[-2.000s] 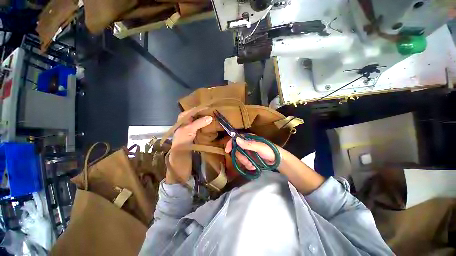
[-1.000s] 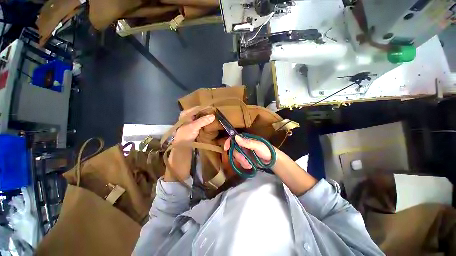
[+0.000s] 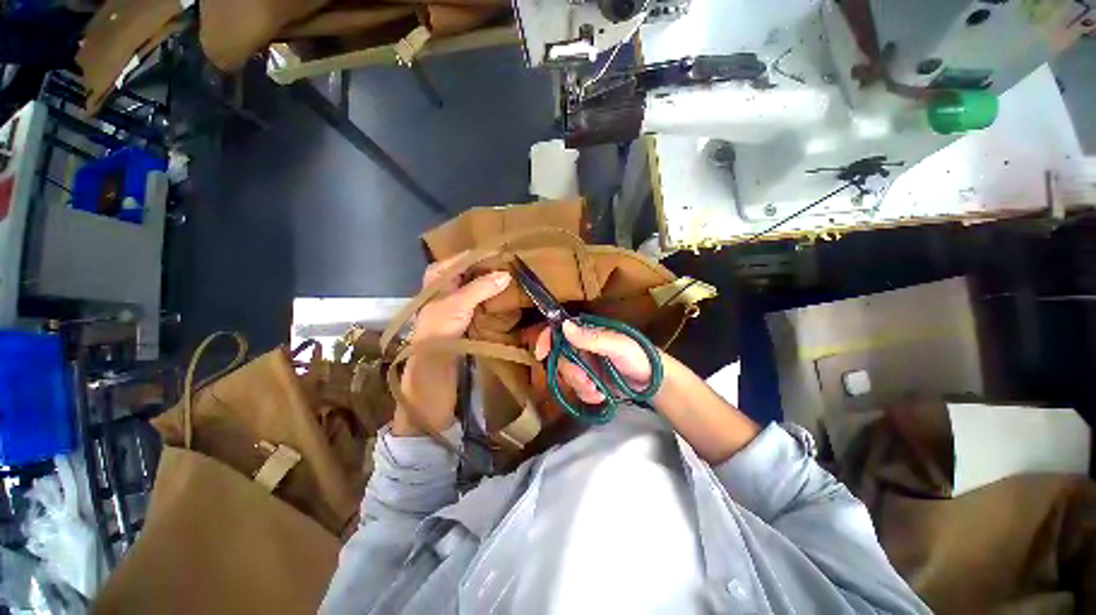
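A tan handbag [image 3: 511,224] lies in my lap with its mouth towards me. Its narrow strap [image 3: 475,350] loops over my left wrist. My left hand [image 3: 447,315] grips the bag's top edge, thumb on top. My right hand [image 3: 597,360] holds scissors [image 3: 557,315] with dark green looped handles. The dark blades look nearly closed and point up-left, their tips beside my left thumb at the bag's edge. An orange-red patch shows inside the bag under my right hand. Any thread ends are too small to see.
More tan bags [image 3: 228,517] are heaped at the left. A white machine table [image 3: 781,180] with a green object [image 3: 962,109] stands at the upper right. A carton [image 3: 883,348] and brown material [image 3: 1022,541] lie at the right. Blue bins [image 3: 34,396] stand far left.
The view shifts slightly. Both hands, the scissors and the bag keep nearly the same positions; the strap loop has moved slightly around my left wrist.
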